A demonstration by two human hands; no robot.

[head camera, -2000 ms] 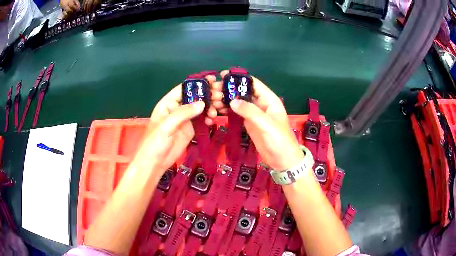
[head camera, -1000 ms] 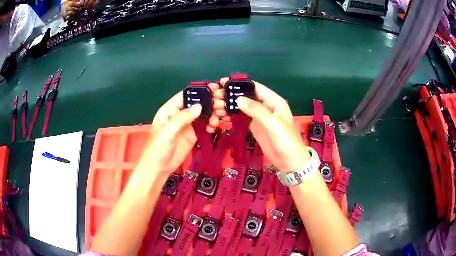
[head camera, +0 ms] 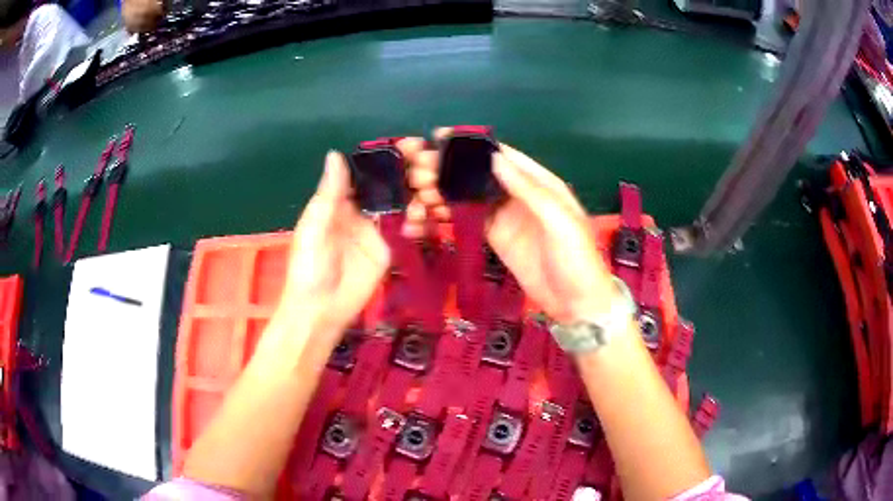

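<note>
My left hand (head camera: 338, 230) holds a smartwatch (head camera: 379, 178) by its case edges, with the thumb off the screen at its left side. My right hand (head camera: 539, 225) holds a second smartwatch (head camera: 468, 166), its thumb at the right edge. Both screens face me and look dark; hands and watches are slightly blurred. Their dark red straps hang down over the orange-red compartment tray (head camera: 211, 338). Several watches lie face down in the tray, round sensors up, such as one watch (head camera: 415, 433). Part of the tray is hidden under my forearms.
White paper (head camera: 113, 382) with a blue pen (head camera: 116, 296) lies left of the tray. Several set-aside watches (head camera: 88, 201) lie beyond it. A grey post (head camera: 774, 137) stands at the right, with stacked trays (head camera: 867, 294) at the far right. A coworker's sleeve (head camera: 49, 49) shows top left.
The lit screens have gone dark. Both thumbs have moved off the screens to the case edges. The view has shifted slightly, so the bench things sit further right.
</note>
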